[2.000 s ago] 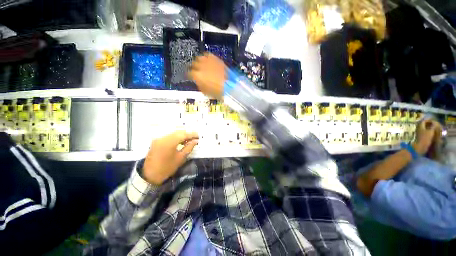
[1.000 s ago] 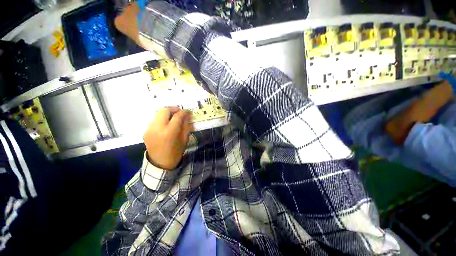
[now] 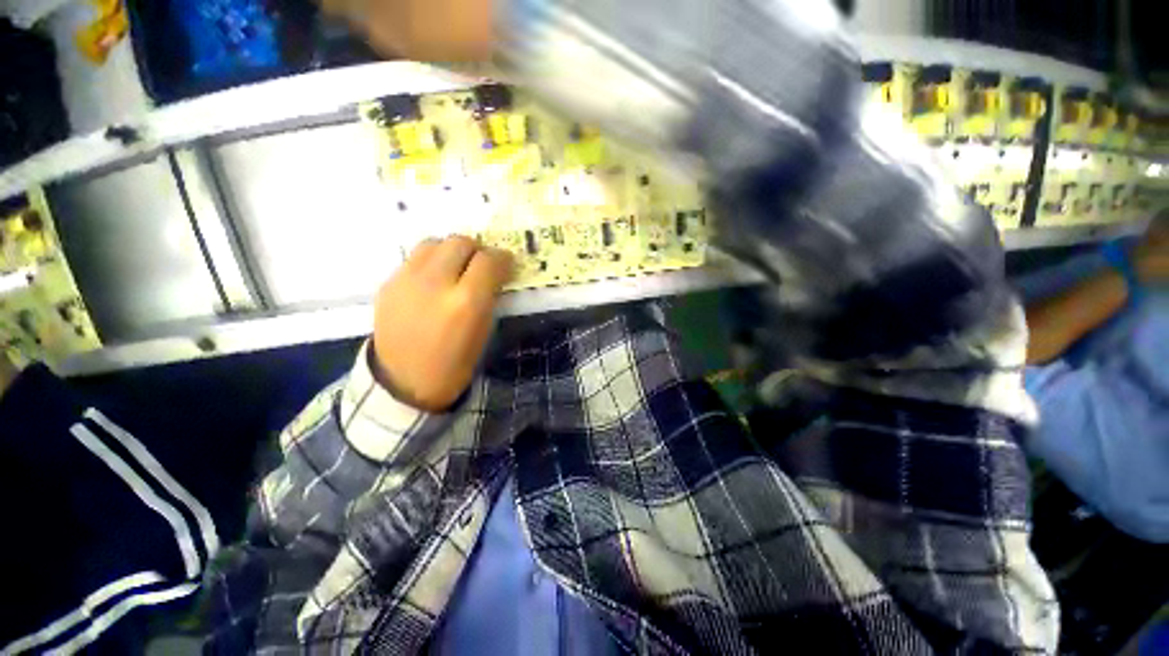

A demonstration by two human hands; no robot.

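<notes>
A cream-yellow circuit board panel (image 3: 577,205) with yellow and dark blocks along its far edge lies on the rail in front of me. My left hand (image 3: 442,320) rests at the panel's near left corner, fingers curled in; whether it holds a part cannot be seen. My right hand (image 3: 417,23) is blurred and cut off by the top edge, beyond the panel near the bin of blue components (image 3: 233,36). Its fingers cannot be made out. My right sleeve covers the panel's right part.
The long metal-edged rail (image 3: 289,103) runs across the view, with a grey crossbar (image 3: 215,231). Other board panels lie left (image 3: 41,288) and right (image 3: 974,128). Yellow-orange parts (image 3: 100,31) lie far left. People's sleeves are on both sides, dark striped (image 3: 141,493) and light blue (image 3: 1115,410).
The view has shifted, and the bins now mostly lie outside the top edge. My right hand has moved right of the blue bin. My left hand stays at the panel's near left corner.
</notes>
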